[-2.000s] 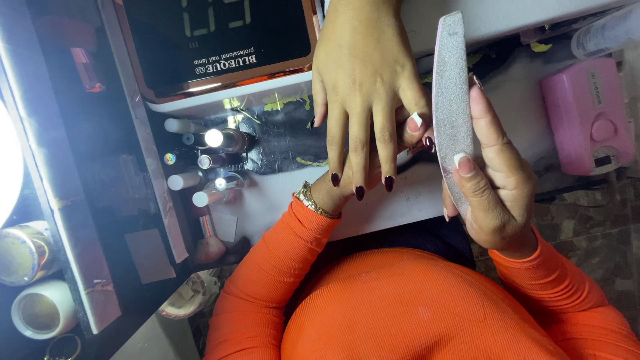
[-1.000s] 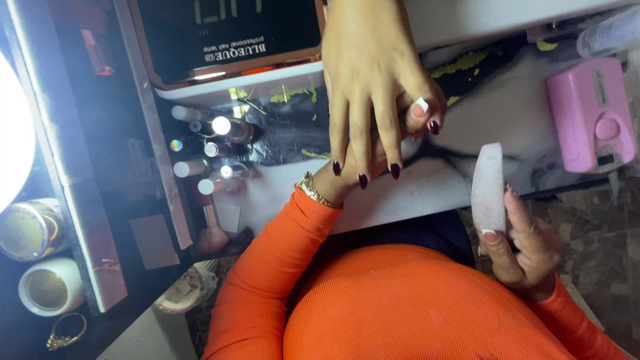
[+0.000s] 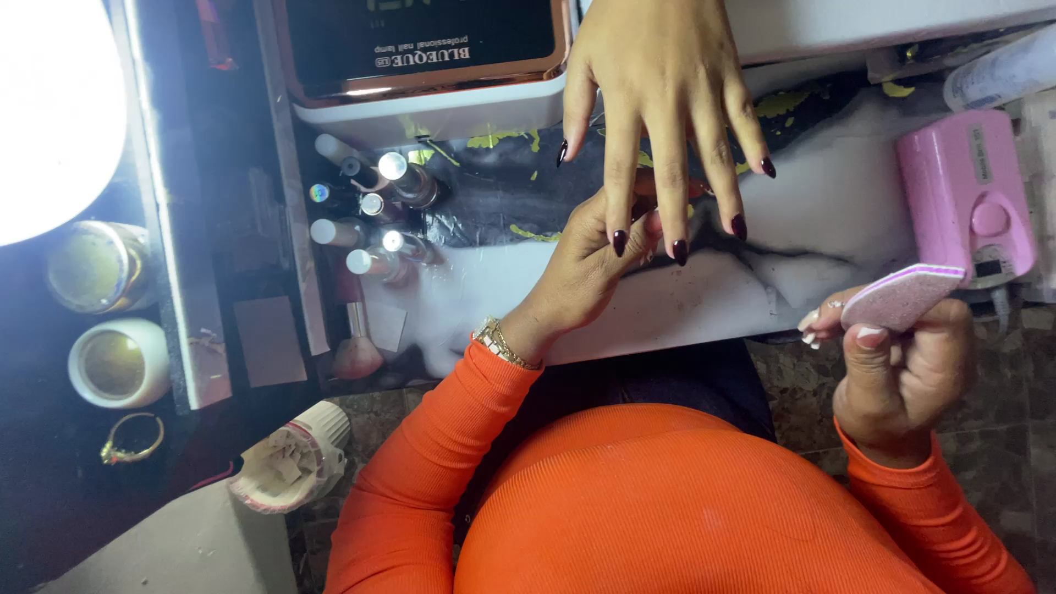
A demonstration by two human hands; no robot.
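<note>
Another person's hand (image 3: 672, 107), with dark glossy nails, reaches down from the top with its fingers spread. My left hand (image 3: 590, 260), a gold bracelet at its wrist, lies under those fingers; its own fingers are partly hidden, so whether it grips one cannot be told. On the right, my right hand (image 3: 903, 371) holds a grey nail file (image 3: 899, 299) with a pink edge between thumb and fingers, apart from the other person's hand. Just above the file is a pink nail drill control box (image 3: 961, 194).
A nail lamp (image 3: 437, 111) stands at the top. Several nail polish bottles (image 3: 375, 264) and a fan-shaped brush (image 3: 357, 359) are to the left. Farther left are jars (image 3: 118, 363), a ring (image 3: 134, 454) and a lined bin (image 3: 322, 466). A clear bottle (image 3: 1002, 70) lies top right.
My right hand has moved with the file away from the other person's hand, off to the right, and the file is now tilted flatter. The other person's fingers have spread apart.
</note>
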